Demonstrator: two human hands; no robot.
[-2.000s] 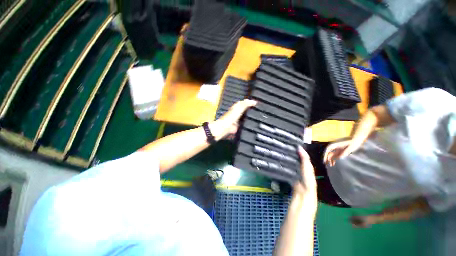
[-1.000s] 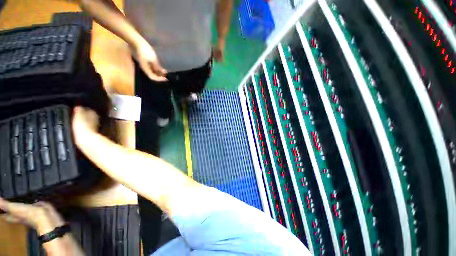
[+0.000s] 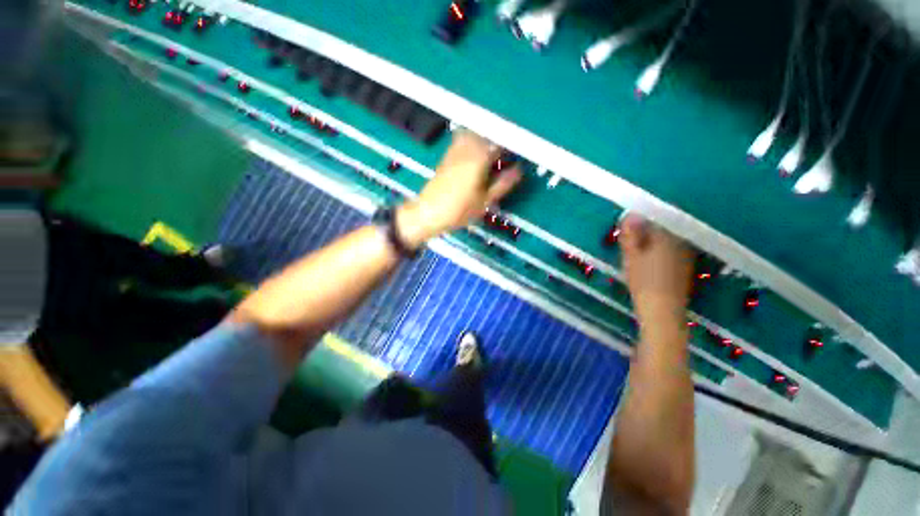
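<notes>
My left hand (image 3: 459, 186), with a dark wristband, reaches under a white shelf edge (image 3: 575, 181) of the rack. Its fingers are at a small black device (image 3: 501, 164) with a red light; blur hides whether they grip it. My right hand (image 3: 658, 264) reaches under the same edge further right, its fingertips partly hidden, beside a red light. Whether it holds anything cannot be told. A dark ribbed tray (image 3: 368, 93) lies on this shelf left of my left hand.
White leads (image 3: 651, 76) hang over the green upper shelf, with one lit device (image 3: 456, 18) there. More lit devices (image 3: 752, 300) sit on lower tiers. Blue grating (image 3: 514, 343) lies below. Part of a person (image 3: 30, 378) shows at the left edge. A grey perforated box (image 3: 792, 474) is lower right.
The view has turned from the orange bench to the rack. My hands have left the loaded tray on the bench and now reach into a rack shelf.
</notes>
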